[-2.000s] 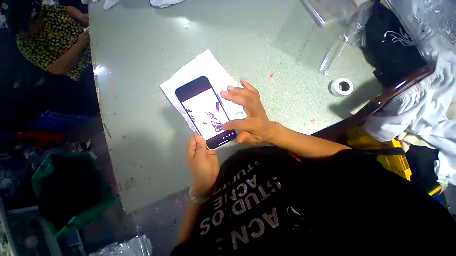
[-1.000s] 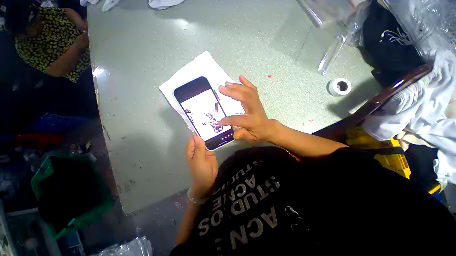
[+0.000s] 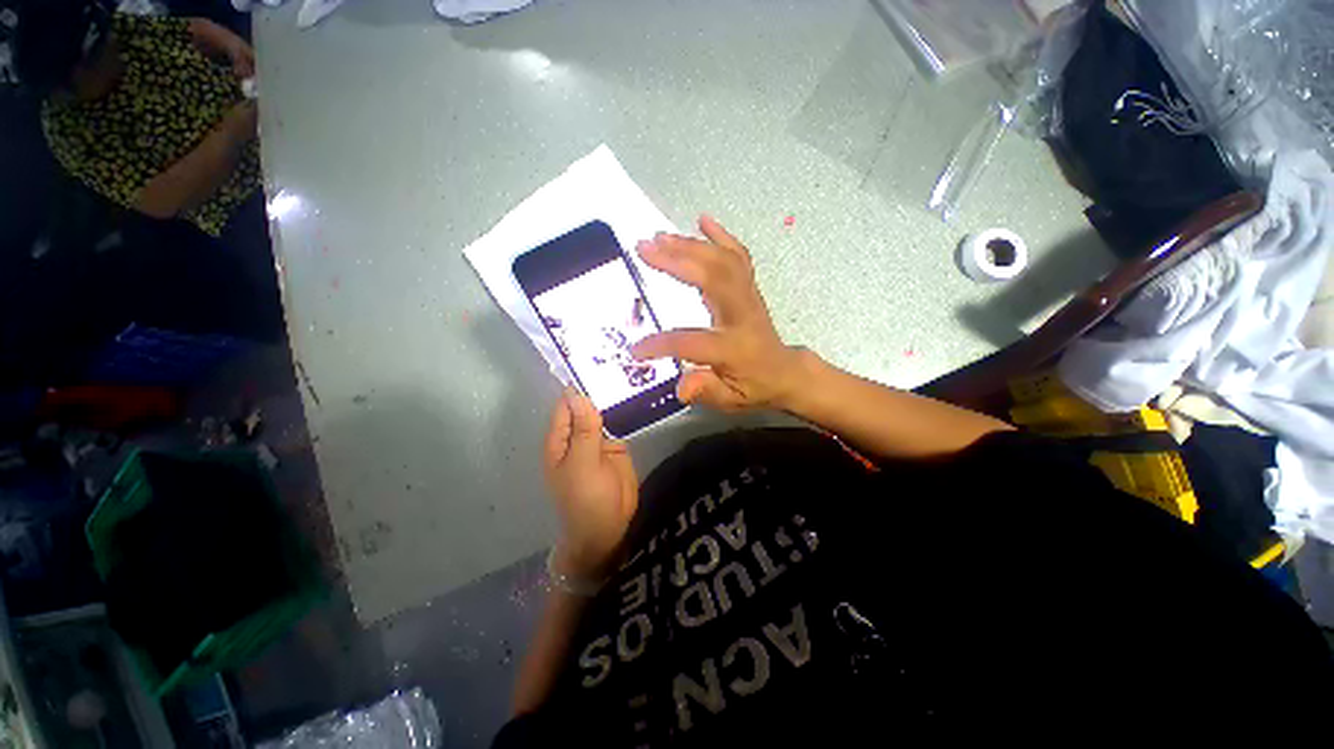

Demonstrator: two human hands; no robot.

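A smartphone (image 3: 603, 329) with a bright white screen showing a dark picture is held above a folded white garment (image 3: 593, 186) on the table. My left hand (image 3: 591, 476) grips the phone's lower left edge. My right hand (image 3: 727, 325) is over the phone's right side, fingers apart, one fingertip at the lower part of the screen. The phone and my right hand hide part of the garment.
On the speckled table (image 3: 439, 366) are a white roll (image 3: 995, 255), clear polybags (image 3: 973, 161) and a black bundle (image 3: 1141, 125). A wooden chair (image 3: 1170, 252), white garments (image 3: 1214, 337) and yellow crate (image 3: 1148, 476) are right; a green crate (image 3: 205, 571) and a person (image 3: 154, 125) left.
My right fingertip has shifted slightly up and left on the screen, and the picture on it looks different. My left hand keeps its hold on the phone.
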